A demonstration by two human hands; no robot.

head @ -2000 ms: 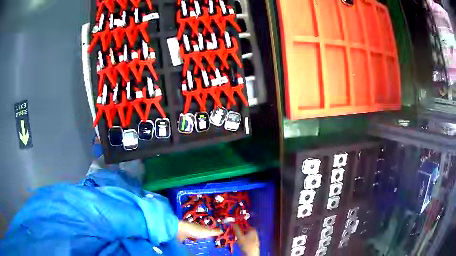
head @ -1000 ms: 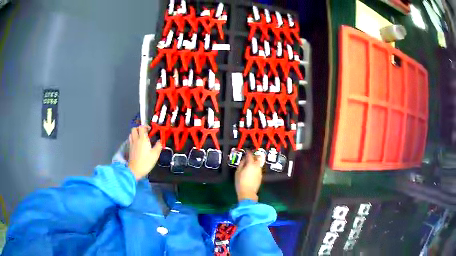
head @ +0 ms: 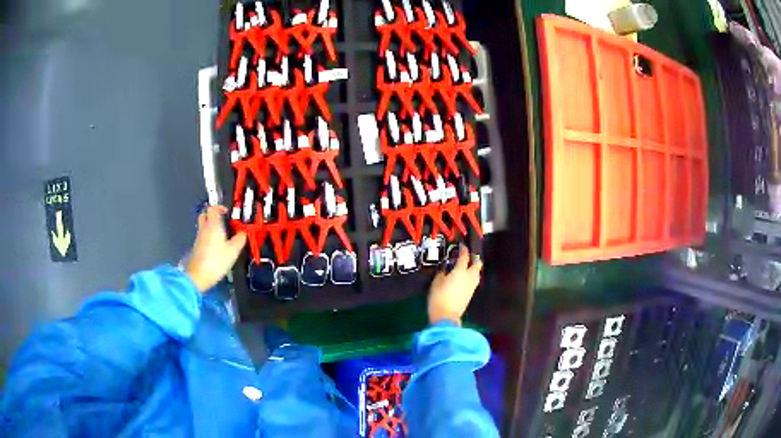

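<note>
The black tray (head: 360,295) lies in front of me, with rows of red spring clamps (head: 287,231) standing on it in two blocks. Along its near edge is a row of bare watch cases (head: 342,267) with silver rims, several on each side. My left hand (head: 211,248) is at the tray's left edge, fingers bent over the rim beside the nearest clamp row. My right hand (head: 456,284) is at the near right corner, fingertips on the rightmost watch case and partly hiding it; whether they grip it cannot be told.
A blue bin (head: 361,402) of loose red clamps is below the tray, partly hidden by my right sleeve. An orange-red tray (head: 625,145) lies on the bench to the right, with a pale bottle (head: 634,17) behind it. A dark tray with pale parts (head: 565,368) is at lower right.
Two seconds ago my hands were at the clamp bin. Both then came to the black tray. Since one second ago my right hand has moved along the watch cases to the rightmost one.
</note>
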